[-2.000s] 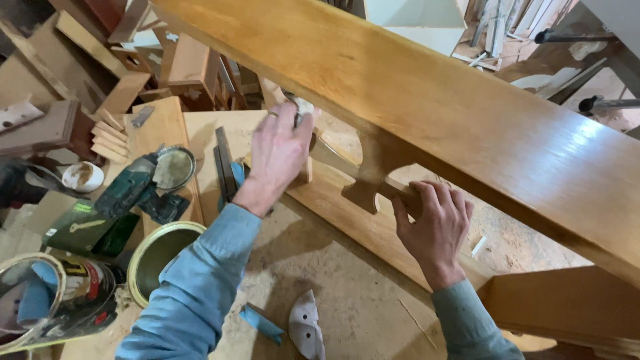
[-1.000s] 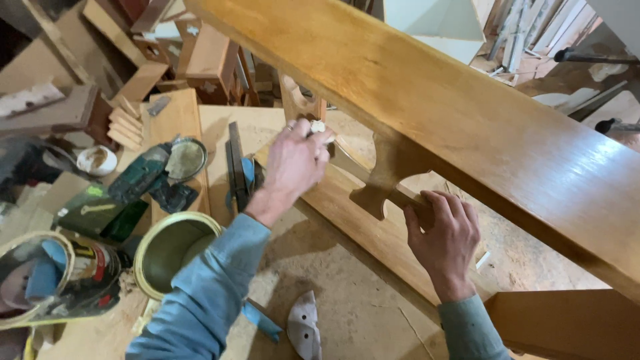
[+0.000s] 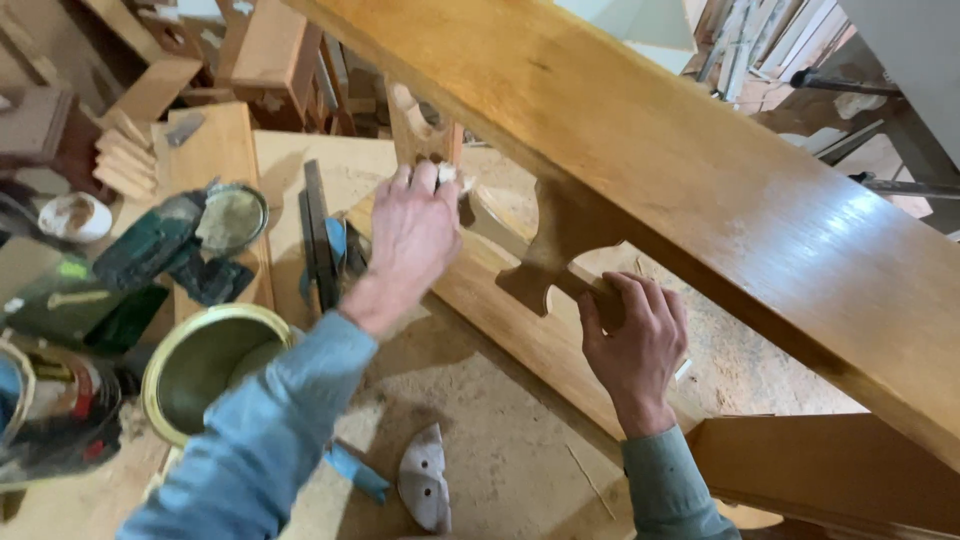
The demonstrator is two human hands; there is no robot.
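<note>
A varnished wooden piece with a broad top board [image 3: 675, 172] stands across the workbench, with a lower board [image 3: 525, 322] beneath and a carved wooden support [image 3: 551, 240] between them. My right hand [image 3: 637, 337] is closed around the narrow rail [image 3: 581, 285] just right of that support. Near the carved end panel [image 3: 420, 127], my left hand [image 3: 416, 225] has bent fingers on a small white wad [image 3: 448, 174], which looks like cloth or paper. Its fingertips are partly hidden.
On the left are an open can [image 3: 217, 367], a green power tool [image 3: 150, 236] beneath a round lid [image 3: 232, 217], and a bucket [image 3: 64, 405]. A perforated white sanding piece [image 3: 425, 480] and blue scrap [image 3: 356, 471] lie near the front.
My left hand has shifted along the piece beside the end panel, the white wad still at its fingers. My right hand keeps its hold on the rail.
</note>
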